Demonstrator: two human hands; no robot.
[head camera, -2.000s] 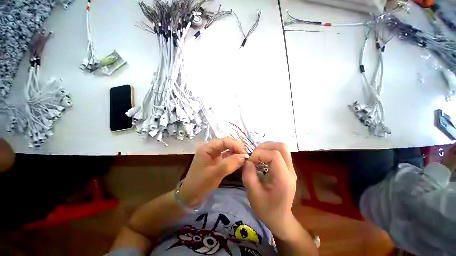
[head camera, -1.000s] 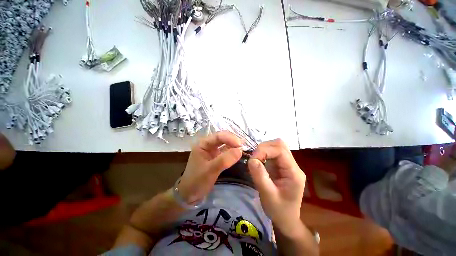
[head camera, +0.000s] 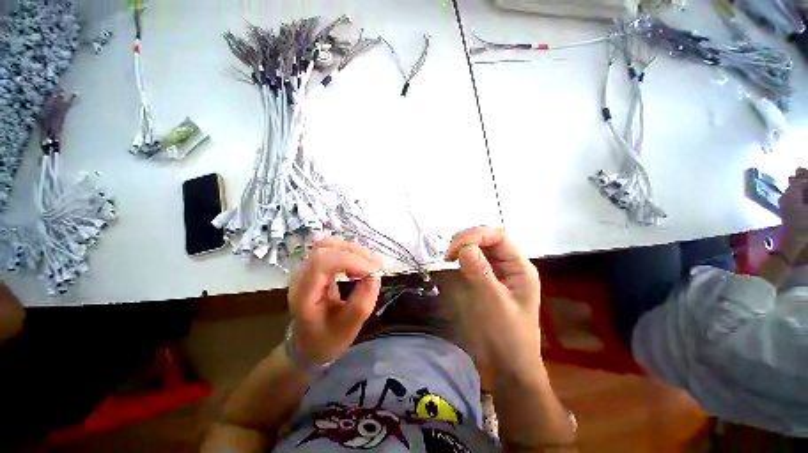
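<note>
My left hand (head camera: 337, 287) is at the table's front edge, thumb and fingertips pinched on a fine wire end. My right hand (head camera: 496, 283) is to its right, thumb and forefinger pinched on the same thin wires. Thin wires (head camera: 399, 251) run between and behind my hands, with a small connector-like piece (head camera: 429, 290) hanging between them. The exact grip points are too small to see clearly. A big fan of white cables (head camera: 282, 155) lies behind my left hand, dark wire ends away and white plugs near.
A black phone (head camera: 205, 214) lies left of the bundle. A smaller cable bundle (head camera: 62, 212), a large cable heap (head camera: 31, 71) and a small green packet (head camera: 183, 140) are farther left. Another bundle (head camera: 633, 150) lies right of the table seam. A person's grey sleeve (head camera: 731, 341) is at the right.
My hands have moved apart, the left one leftward, with a wire now stretched between them. The camera view has shifted and tilted slightly.
</note>
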